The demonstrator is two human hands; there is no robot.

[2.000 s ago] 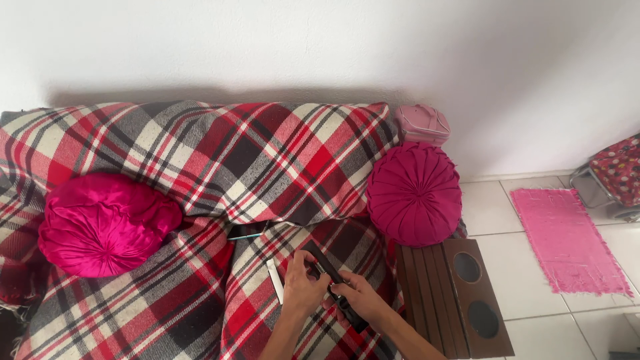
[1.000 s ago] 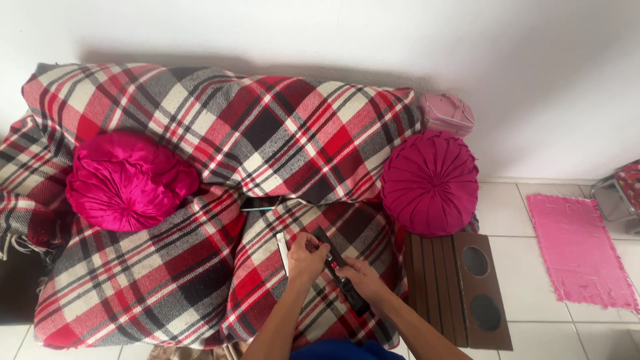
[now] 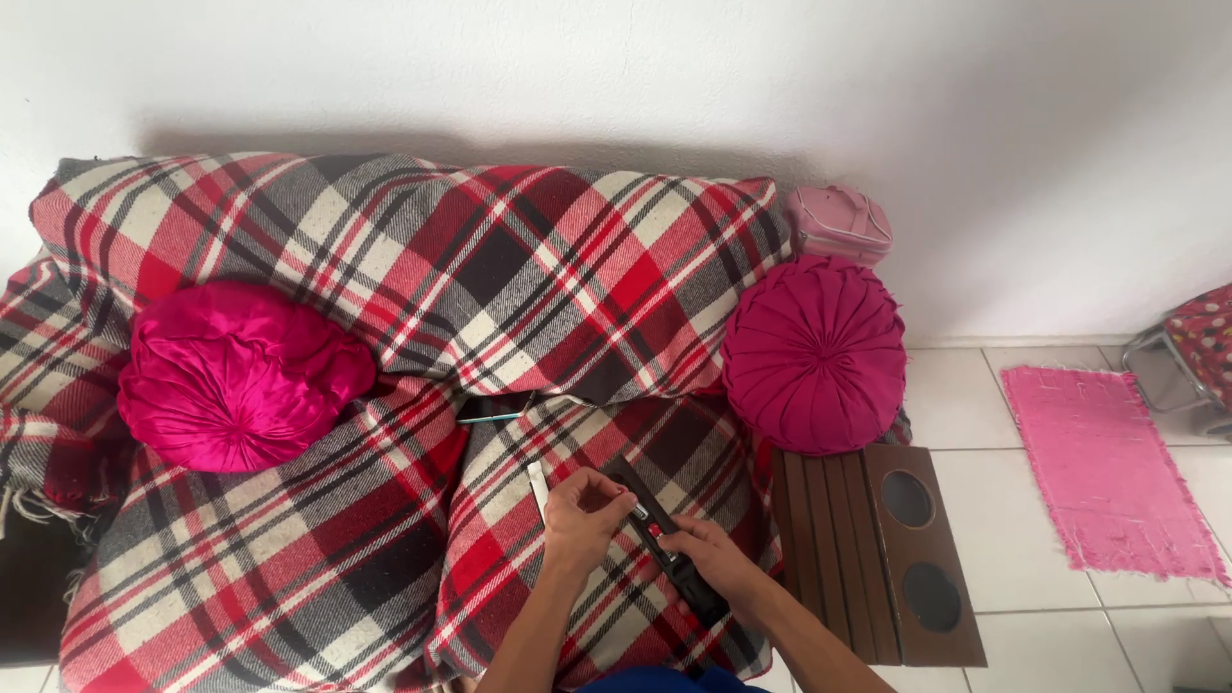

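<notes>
My left hand (image 3: 589,515) pinches a small thing, partly hidden by the fingertips, over the upper part of a long black device (image 3: 698,592). A small silvery cylinder, which looks like a battery, shows just below those fingertips, and a red part lies beside it in the device's open recess. My right hand (image 3: 707,553) holds the device from its right side, with the fingertips at the recess. The device slants down to the right above the plaid sofa seat. A narrow white strip (image 3: 538,486) lies on the blanket left of my left hand.
A plaid blanket (image 3: 337,539) covers the sofa. Two round magenta cushions (image 3: 241,385) (image 3: 816,356) and a pink bag (image 3: 840,223) rest on it or beside it. A flat dark object with a light-blue edge (image 3: 493,418) sits in the seat crease. Right are a brown slatted tray (image 3: 881,616) and a pink mat (image 3: 1112,472).
My hands stay on the black device; since the earliest frame they have moved a little apart along it, and its recess now shows more plainly. The view has shifted.
</notes>
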